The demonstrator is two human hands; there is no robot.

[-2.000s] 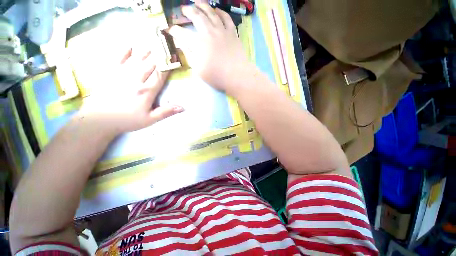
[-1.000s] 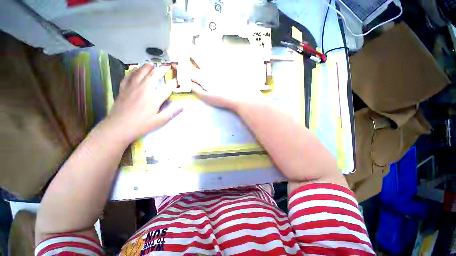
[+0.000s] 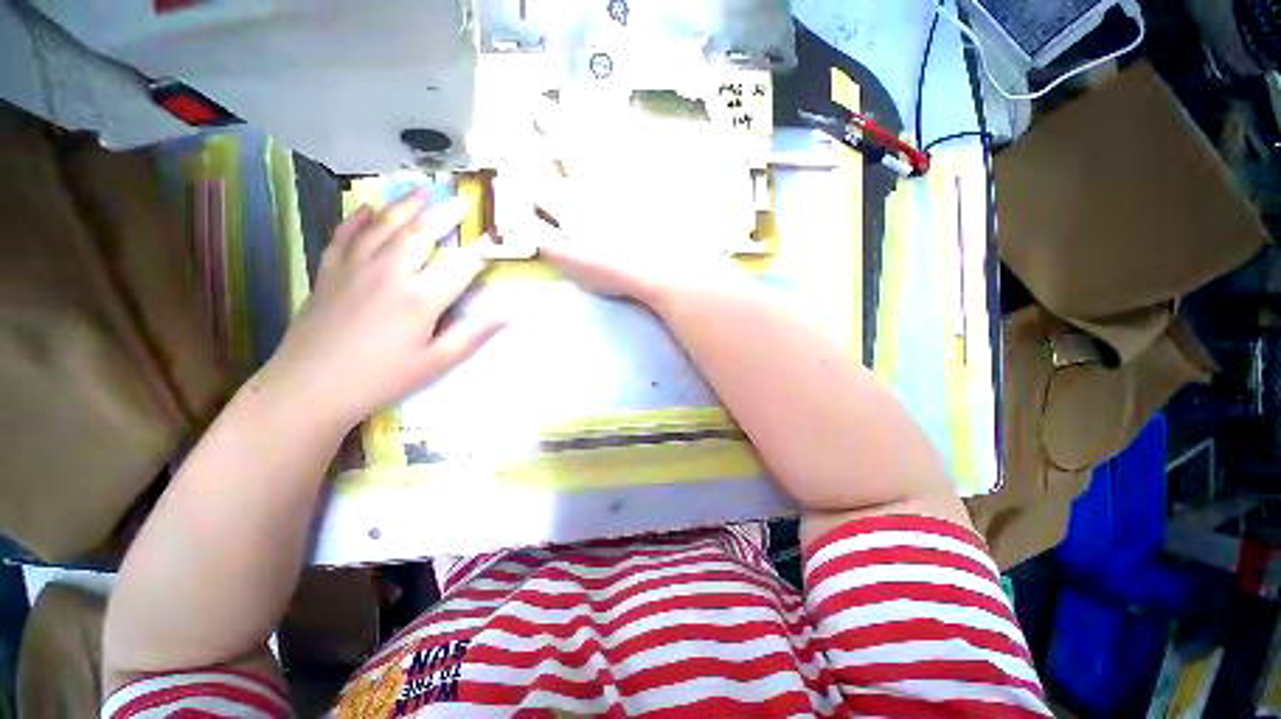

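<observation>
The white pattern sewing machine head (image 3: 337,84) fills the upper left. Under it the clamp frame (image 3: 752,232) is brightly lit and washed out. My left hand (image 3: 379,295) lies at the clamp's left side, palm down, fingers spread, with nothing visibly in it. My right hand (image 3: 583,246) reaches in at the clamp's front edge; its fingers are lost in glare, so what they touch cannot be told. The template plate (image 3: 562,492) with yellow tape and a dark slot lies beneath both hands.
Red-handled snips (image 3: 888,143) lie right of the clamp. A white control panel (image 3: 1033,35) with a cable is at the upper right. Brown bags (image 3: 1124,197) hang at the right, above blue bins (image 3: 1110,520). A large brown bag panel (image 3: 84,337) is at the left.
The view has swung left since the first frame, bringing the machine head in. My left hand has moved from across the clamp to its left side, then slightly lower. My right hand has moved to the clamp's front edge.
</observation>
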